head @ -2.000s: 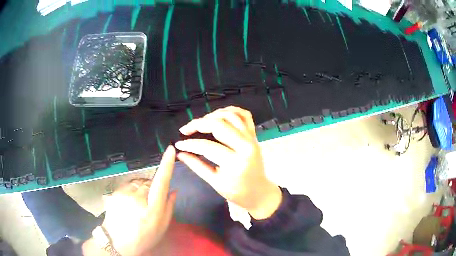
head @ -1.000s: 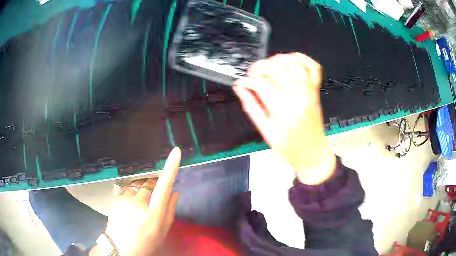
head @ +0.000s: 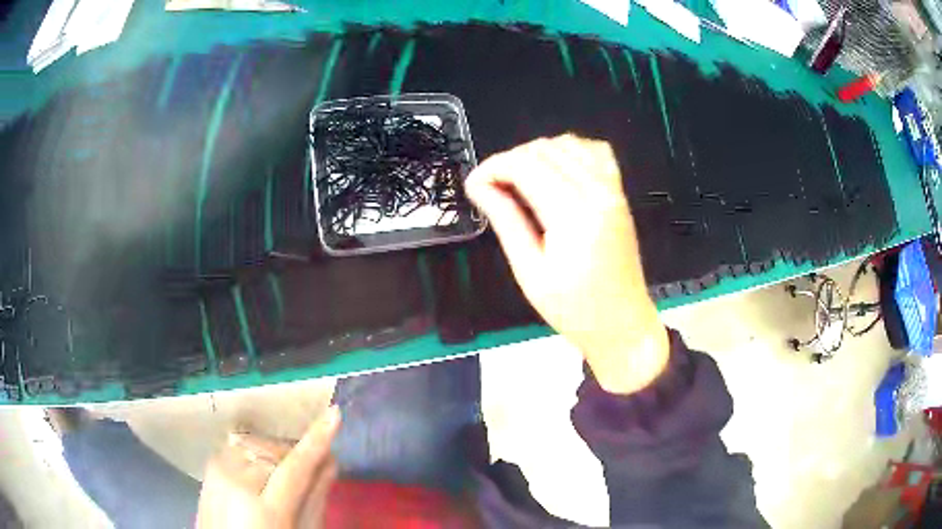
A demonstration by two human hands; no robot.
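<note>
The clear square parts box [head: 398,246] rests on the black strips [head: 578,103], full of tangled black clips [head: 382,165] with a pale bottom showing. My right hand [head: 558,222] is at the box's right edge, thumb and forefinger pinched together on its rim. My left hand [head: 274,475] is low, below the table edge and cut off by the bottom of the picture, a finger pointing up; whether it holds anything is not visible. Dark strip ends [head: 713,277] line the near edge.
The green table [head: 413,351] has a curved near edge. White papers [head: 764,26] and a red-ended item [head: 857,88] lie at the far right. A wheeled chair base [head: 826,315] and a blue bin [head: 888,398] stand on the pale floor. My legs are under the table edge.
The box was first at the left, then shifted right and tilted in my right hand; it now sits flat on the strips. My hands have parted and my left hand is lower.
</note>
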